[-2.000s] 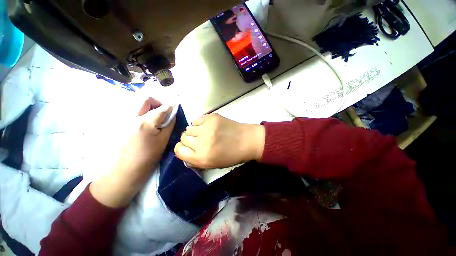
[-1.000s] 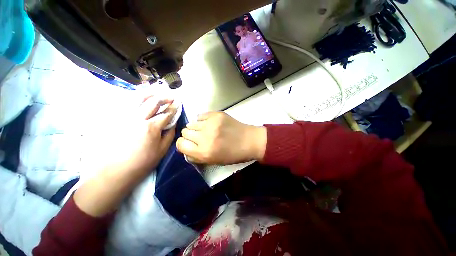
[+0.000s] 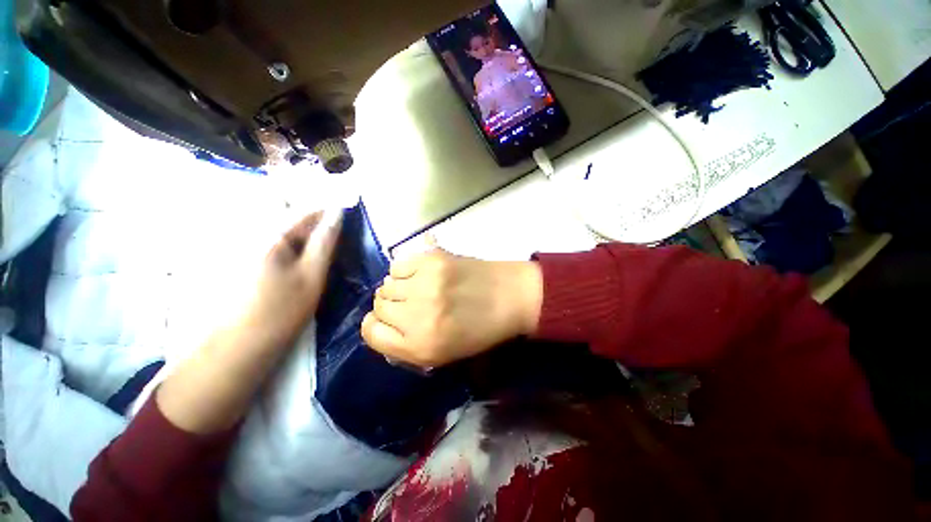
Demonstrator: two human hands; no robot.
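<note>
A padded garment piece with a pale quilted lining [image 3: 102, 275] and a navy shell strip [image 3: 357, 382] lies under the sewing machine head [image 3: 204, 61] and hangs off the table's front edge. My left hand [image 3: 291, 270] holds the pale side near the needle area, its fingertips at the navy edge; glare washes out part of it. My right hand [image 3: 429, 306] is closed on the navy edge, to the right of my left hand. The needle and presser foot are lost in the bright light beside the ribbed knob [image 3: 333, 155].
A lit smartphone [image 3: 500, 87] with a white cable [image 3: 664, 117] lies right of the machine. Navy strips [image 3: 709, 76] and black-handled scissors [image 3: 796, 39] lie farther right. A wooden drawer [image 3: 852, 265] holds fabric. A cyan object [image 3: 22, 76] is top left.
My left fingers have straightened from their curled grip on the pale edge. My right hand has moved slightly down. The navy fabric between my hands now looks more creased.
</note>
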